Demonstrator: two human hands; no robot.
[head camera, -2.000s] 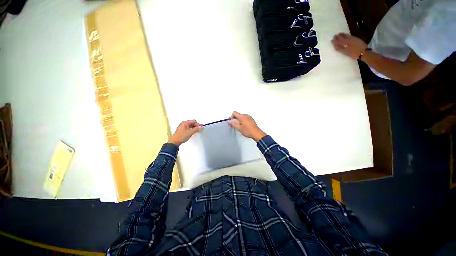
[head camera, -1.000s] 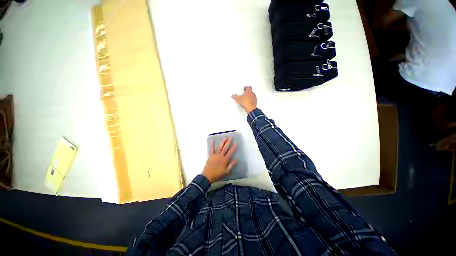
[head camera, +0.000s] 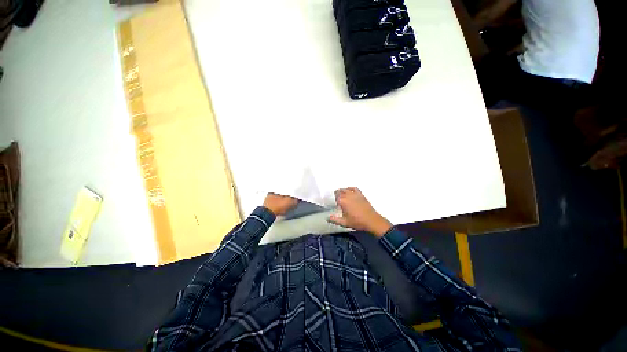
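The black pouch (head camera: 300, 210) lies near the table's front edge and looks dark grey through a thin translucent white sheet (head camera: 309, 185). A corner of the sheet stands up in a peak behind the pouch. My left hand (head camera: 280, 203) holds the pouch's left end, its fingertips partly hidden by the sheet. My right hand (head camera: 354, 208) is at the right end, thumb and fingers bent around the sheet's edge; the sheet is hard to see against the white table.
A row of black pouches (head camera: 375, 55) with silvery zipper pulls stands at the back right. A tan board strip (head camera: 182, 137) with shiny tape lies left, a pale-yellow label piece (head camera: 82, 223) farther left. An open carton (head camera: 512, 179) is beyond the right edge, a person (head camera: 560, 41) behind it.
My left hand has moved from flat on the pouch to its left end. My right hand has come back from farther up the table to the sheet. The sheet now stands raised in a peak.
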